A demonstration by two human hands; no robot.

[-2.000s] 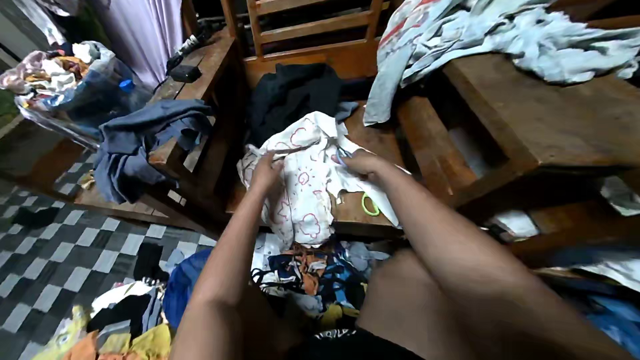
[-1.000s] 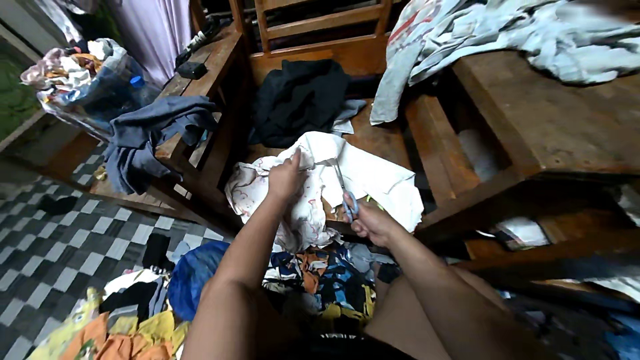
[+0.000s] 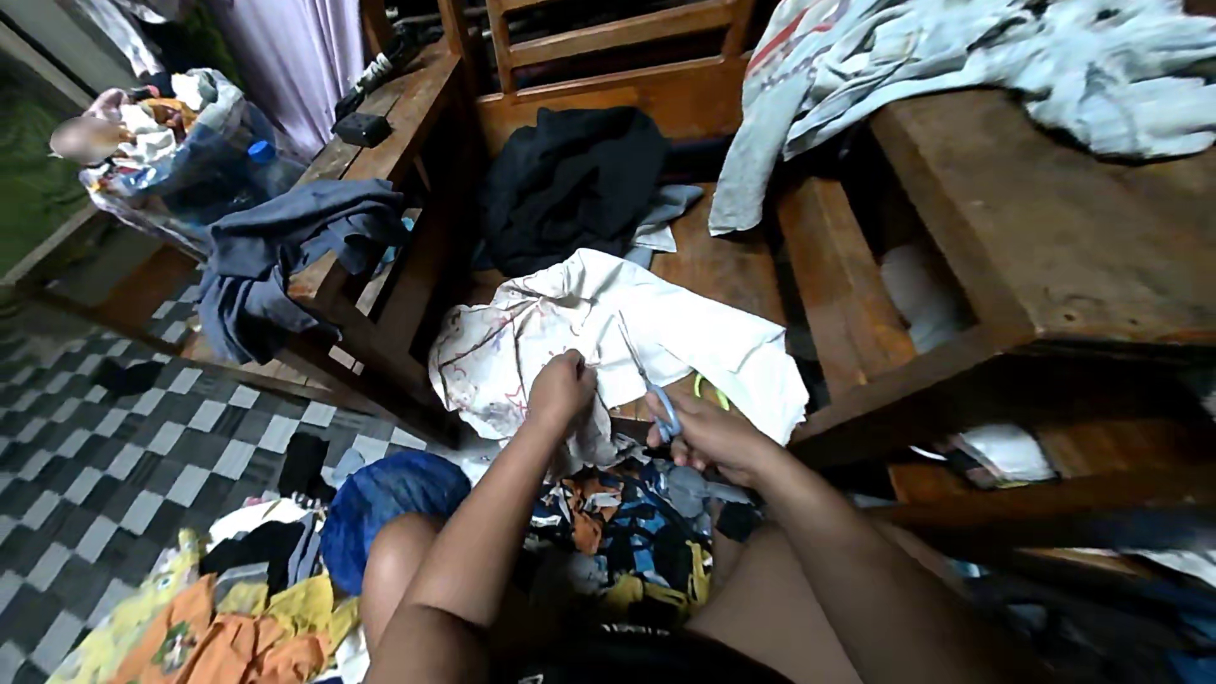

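A white printed cloth point(image 3: 494, 356) lies spread over the front of the wooden bench seat. My left hand point(image 3: 562, 385) is closed on the cloth near its front edge. In my right hand point(image 3: 708, 437) is a pair of scissors with blue-grey handles point(image 3: 668, 416); the blades point away from me over the plain white part of the cloth. A yellow-green ring-shaped handle point(image 3: 722, 397) shows partly from under the cloth, beside my right hand. Behind the cloth sits a bunched black garment point(image 3: 575, 185).
Many cut cloth scraps point(image 3: 636, 522) lie below the bench between my legs. Grey cloth point(image 3: 285, 247) hangs over the left armrest, and pale clothes point(image 3: 883, 66) cover part of the wooden table point(image 3: 1073, 228) at right. A blue bundle point(image 3: 394, 503) rests on the checkered floor.
The white cloth has been turned and spread out, its plain part now at the right. The scissors now show in my right hand, which has moved down and nearer to me.
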